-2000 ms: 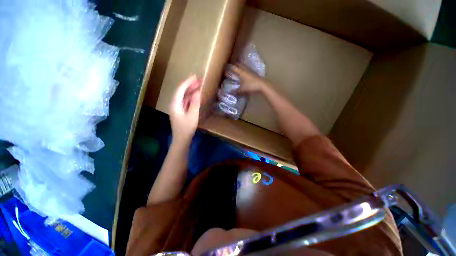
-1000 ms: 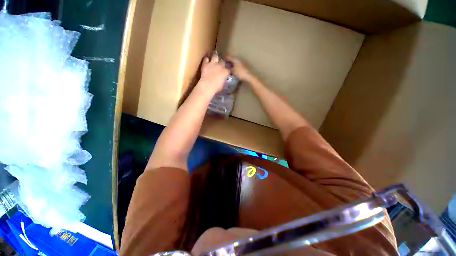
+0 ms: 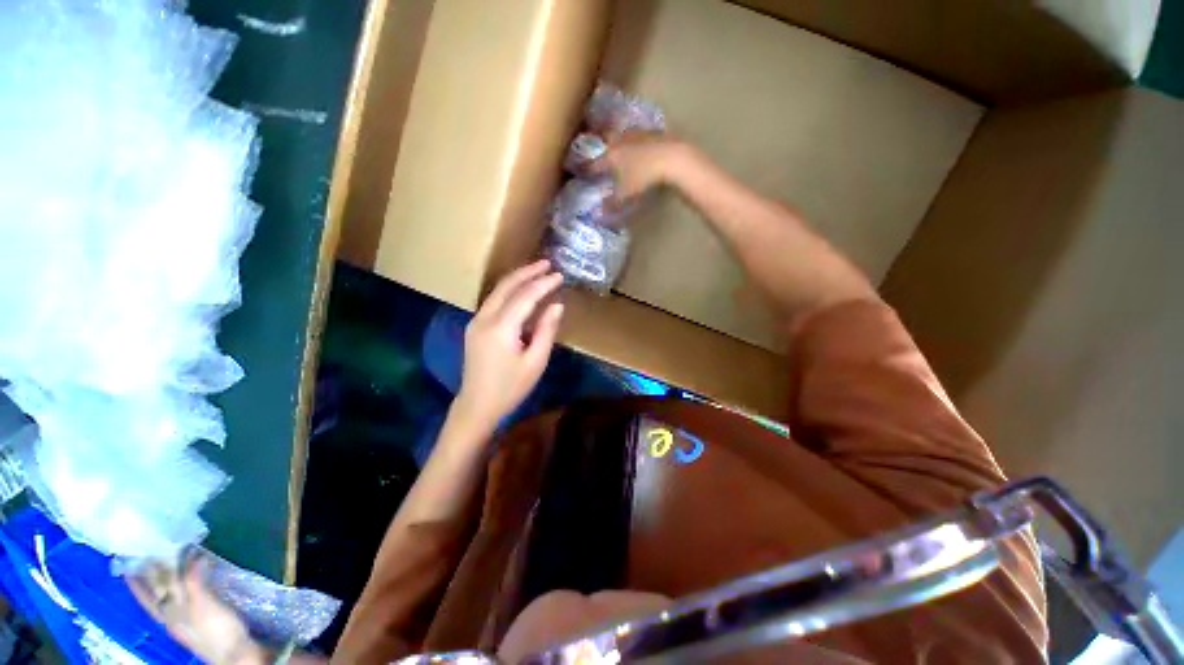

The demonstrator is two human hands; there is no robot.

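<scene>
A row of bagged units [image 3: 587, 255] lies along the left wall of the open brown carton [image 3: 792, 143], at its near left corner. They are clear bags with coiled white cable inside. My right hand [image 3: 634, 166] is inside the carton with its fingers closed around a bagged unit at the upper part of the row; the fingertips are partly hidden. My left hand [image 3: 513, 340] is at the carton's near left edge, fingers apart and empty, its fingertips close to the lowest bagged unit.
A heap of milky poly bags [image 3: 104, 260] lies on the dark green bench mat [image 3: 292, 169] at left. At the lower left, another person's hand [image 3: 195, 608] is beside a clear bag [image 3: 279, 604] over a blue tote [image 3: 78, 591]. Glasses frames cross the bottom right.
My left hand went into the carton onto the units, then came back out to its near edge. My right hand stays at the row. Another person's hand and a clear bag have appeared lower left.
</scene>
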